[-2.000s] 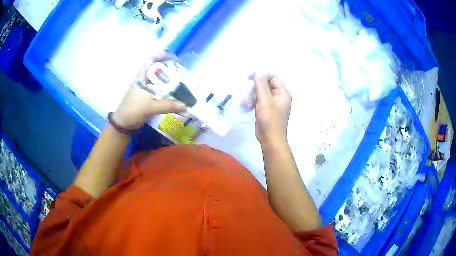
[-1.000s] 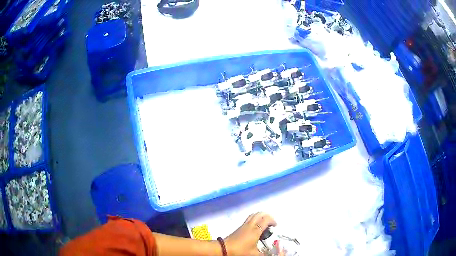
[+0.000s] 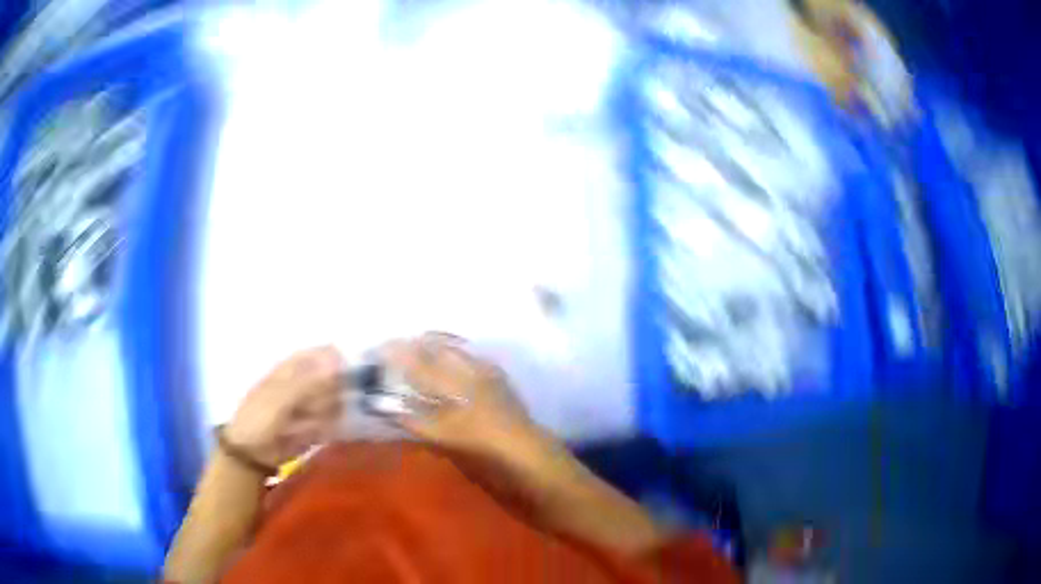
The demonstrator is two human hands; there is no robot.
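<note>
The frame is strongly blurred. A small white-and-black assembly [image 3: 374, 394] is between my two hands, close to my body at the near edge of the white bench [image 3: 411, 205]. My left hand [image 3: 291, 405] is at its left side with the fingers curled; whether it grips the assembly is unclear. My right hand [image 3: 462, 394] is closed around its right side. Glare and blur hide whether a clear bag is around it.
A blue tray [image 3: 171, 262] with blurred white-and-dark units stands at the left. Another blue tray [image 3: 648, 251] with a heap of shiny whitish units stands at the right. A dark spot [image 3: 550, 301] marks the bench. More blue totes are at the far right.
The view has swung right, so the tray of rows now lies at the left edge. My right hand shows fully again, and both hands are together at the assembly near my body.
</note>
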